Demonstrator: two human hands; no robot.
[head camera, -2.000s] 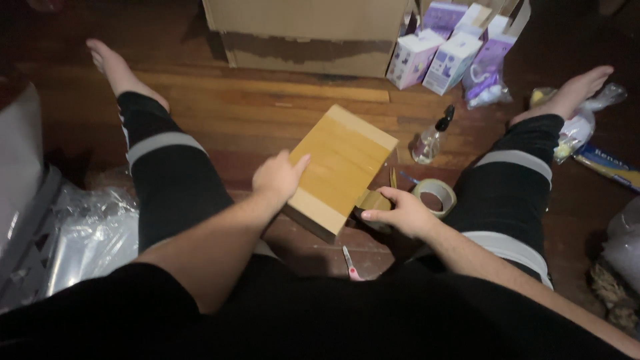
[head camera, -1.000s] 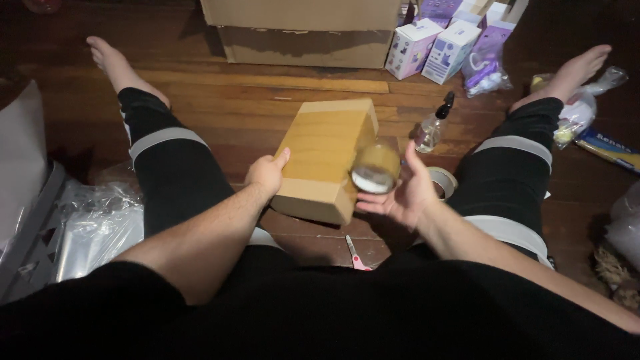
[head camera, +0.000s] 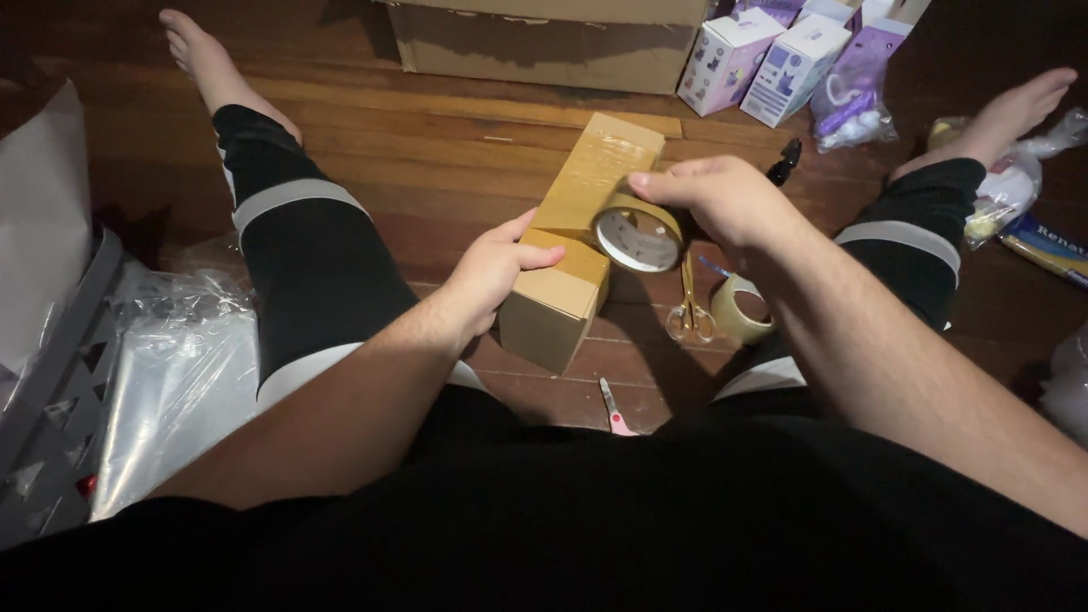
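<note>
A cardboard box (head camera: 551, 327) stands on the wooden floor between my legs, with brown packing tape (head camera: 605, 161) along its upper face. My left hand (head camera: 493, 270) grips the near left part of the box, thumb on top. In my right hand (head camera: 722, 197) is a roll of brown packing tape (head camera: 639, 236), held at the right side of the box. Gold-coloured scissors (head camera: 689, 308) lie right of the box, beside another tape roll (head camera: 741, 311). Small scissors with a pink handle (head camera: 617, 415) lie close to my body.
A large cardboard box (head camera: 544, 47) stands ahead, with several small printed boxes (head camera: 731, 59) to its right. A bottle with a black top (head camera: 784, 161) is partly behind my right hand. Clear plastic packaging (head camera: 183, 374) and a grey basket (head camera: 64, 408) are at left; bagged items (head camera: 1007, 183) lie right.
The box has been turned and a narrower face is now up. The tape roll in my right hand has moved to the box's upper right side. The gold-coloured scissors have come into clear view.
</note>
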